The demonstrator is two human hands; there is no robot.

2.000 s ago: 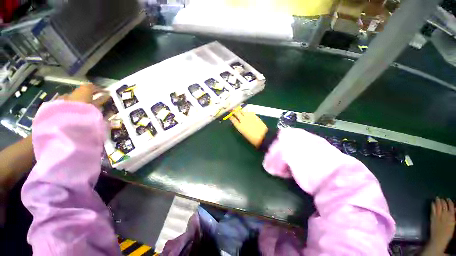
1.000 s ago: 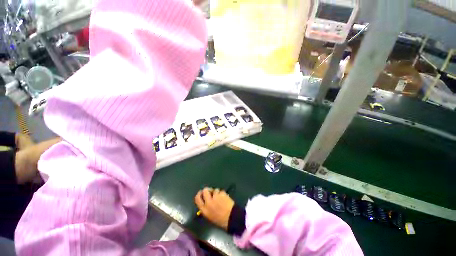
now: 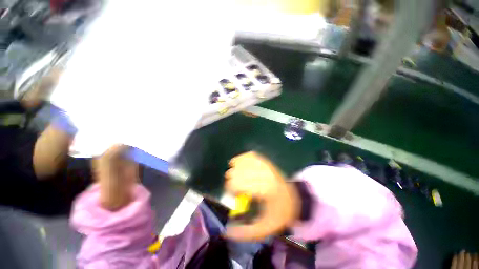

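A large white record sheet [image 3: 142, 68], glaring bright, lies on a clipboard whose blue edge [image 3: 149, 159] shows below it. My left hand [image 3: 115, 171] grips the lower edge of the clipboard. My right hand [image 3: 262, 194] is blurred, raised near the bench's front edge, fingers curled around a small yellow item [image 3: 240, 205], possibly the pen; its full shape is hidden. The white blister tray [image 3: 236, 105] is mostly covered by the sheet in this view; its right end shows several dark units [image 3: 244, 80].
Another person's hand [image 3: 51, 149] is at the clipboard's left edge. A shiny clear-silver item [image 3: 294, 129] sits by the pale rail [image 3: 367, 145], left of the grey post [image 3: 367, 79]. A blurred row of dark units [image 3: 375, 171] lies at right. Someone's fingers [image 3: 465, 260] show at bottom right.
The sheet and clipboard have come into view over the tray. My left arm has come down from across the view, its hand now on the clipboard. My right hand appears closer and larger.
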